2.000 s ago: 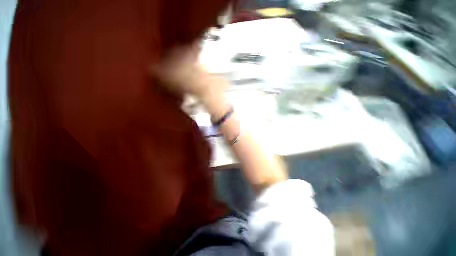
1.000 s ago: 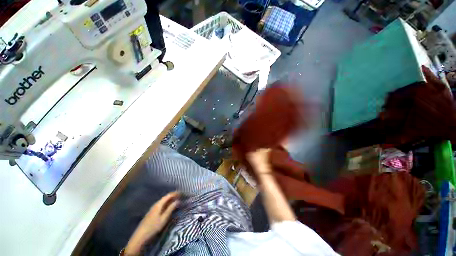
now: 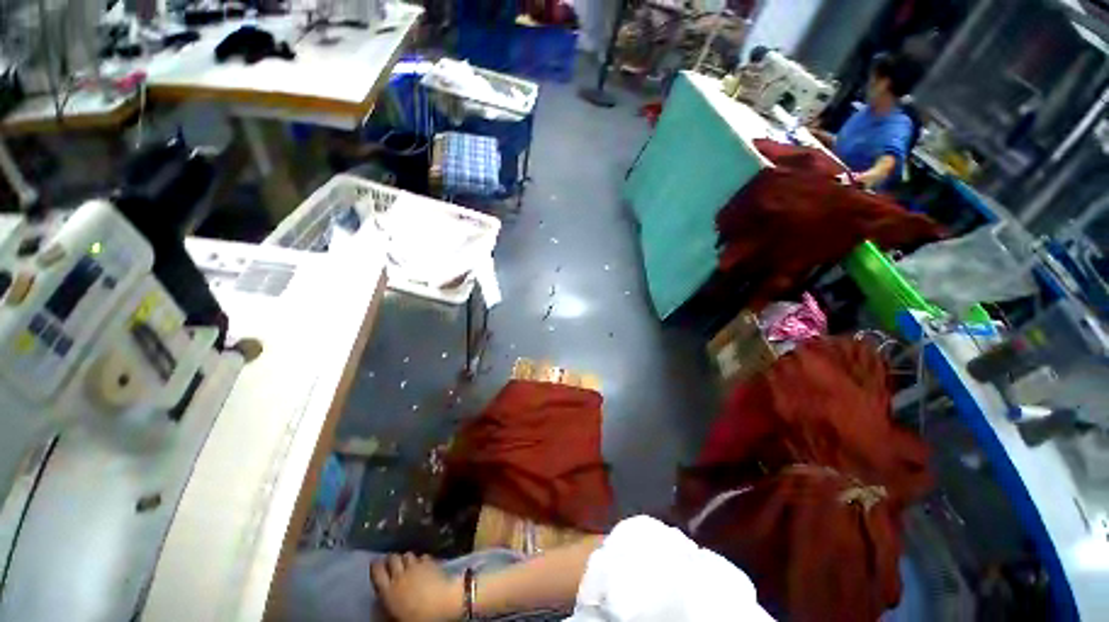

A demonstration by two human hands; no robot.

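Observation:
A rust-red garment piece [image 3: 541,437] lies loosely folded over a slatted yellow-brown stool [image 3: 499,526] in front of me. My right hand [image 3: 417,588] is at the bottom edge of the picture, on my grey-clad lap. It is left of the stool, apart from the cloth, and holds nothing. Its white sleeve [image 3: 663,577] covers part of the view below the stool. My left hand is out of the picture.
The white sewing machine [image 3: 91,352] and table [image 3: 286,413] are at left, with a white basket [image 3: 414,237] beyond. A big rust-red heap [image 3: 815,474] is at right. A person in blue [image 3: 878,134] sits behind a green-sided table [image 3: 693,194].
The view has turned towards the aisle. My right hand has let go of the rust-red cloth and moved to my lap; the cloth now lies on the stool. My left hand has left the picture.

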